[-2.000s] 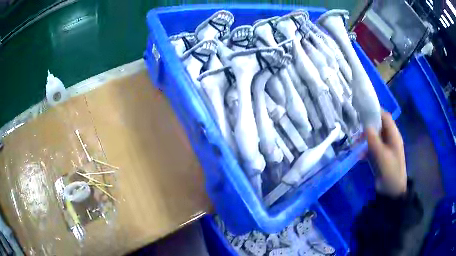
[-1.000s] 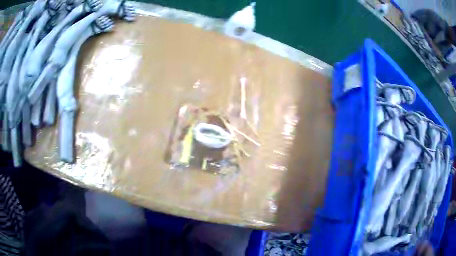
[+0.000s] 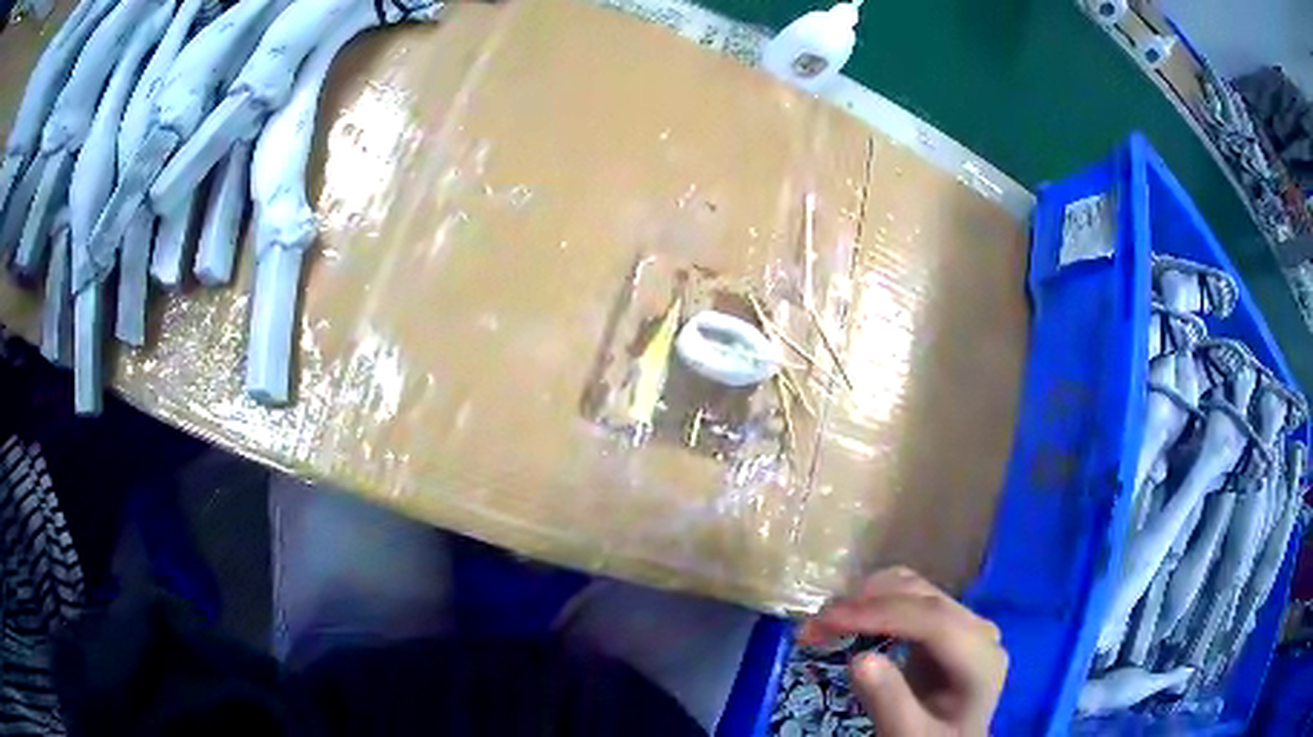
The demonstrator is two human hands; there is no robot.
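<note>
My right hand [image 3: 922,648] is bare and reaches in from the bottom edge, over the lower blue bin beside the table's front edge. Its thumb and fingers are apart, and nothing shows in it. My left hand is out of the picture. Small grey-white sole pieces [image 3: 817,703] lie in the lower bin, partly hidden by the hand. A white glue cup [image 3: 727,350] stands on a stained square on the brown table [image 3: 490,317]. Thin wooden sticks [image 3: 809,248] lie around it, with a yellow strip [image 3: 655,360] on its left.
A pile of pale legs [image 3: 281,209] lies at the table's left. An upper blue crate [image 3: 1066,432] full of legs stands at the right. A white glue bottle [image 3: 814,46] is at the far edge, by the green belt [image 3: 994,87]. A patterned sleeve or cloth shows lower left.
The view has swung left from the crate to the table. My right hand, earlier at a leg on the crate's edge, now shows empty over the lower bin.
</note>
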